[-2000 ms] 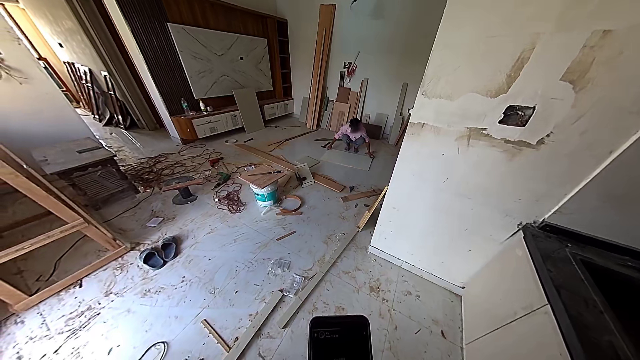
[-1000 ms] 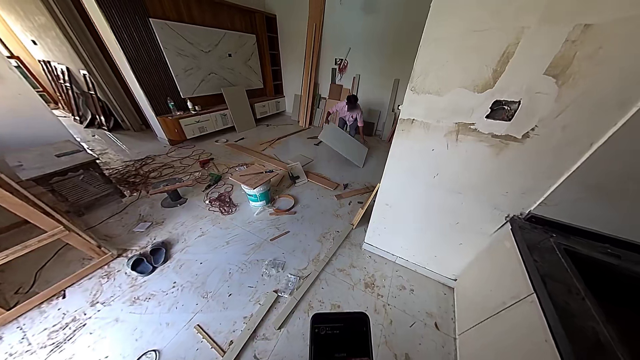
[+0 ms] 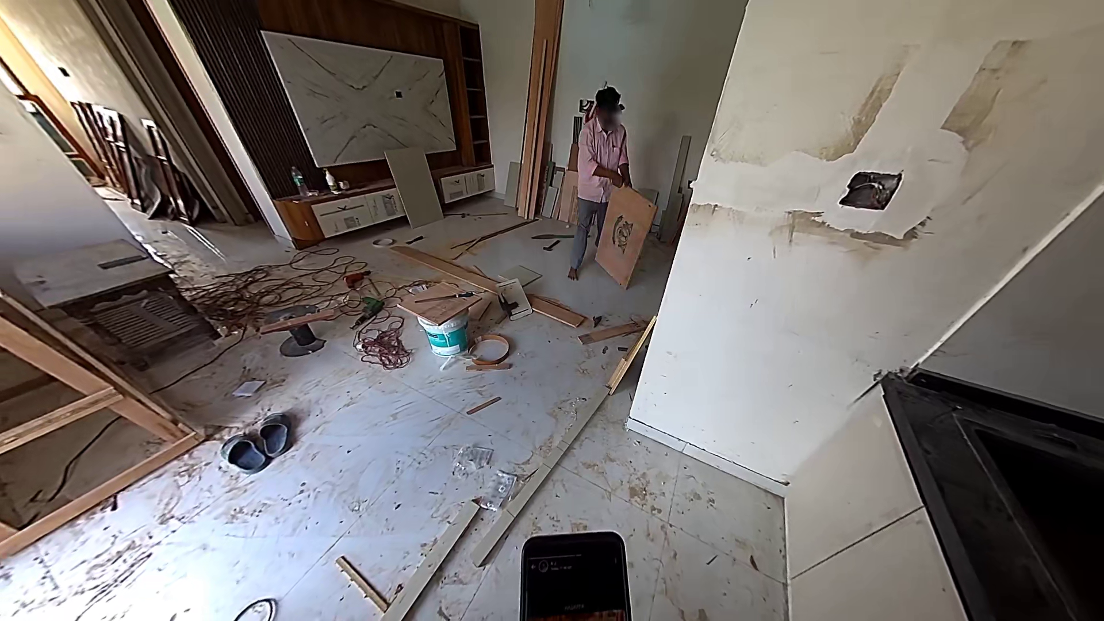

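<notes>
Neither my left hand nor my right hand shows in the head view. A smartphone (image 3: pixel 574 576) with a mostly dark screen stands up from the bottom edge, a little right of the middle; whatever holds it is out of frame. Across the room a person (image 3: pixel 601 159) in a pink shirt and grey trousers stands barefoot, with hands at the top edge of a tilted wooden board (image 3: pixel 626 237). A white and teal bucket (image 3: pixel 448 338) carries wooden boards (image 3: pixel 437 305) with tools on top.
Long wooden strips (image 3: pixel 552 466) lie on the dusty floor. Dark clogs (image 3: pixel 274 435), tangled cables (image 3: pixel 382 343) and a wooden frame (image 3: pixel 103 483) are at the left. A wall corner (image 3: pixel 655 371) and a dark-framed counter (image 3: pixel 940 483) stand at the right.
The person was crouching, then bent over a pale panel; now they stand upright with a wooden board. The phone remains at the bottom edge.
</notes>
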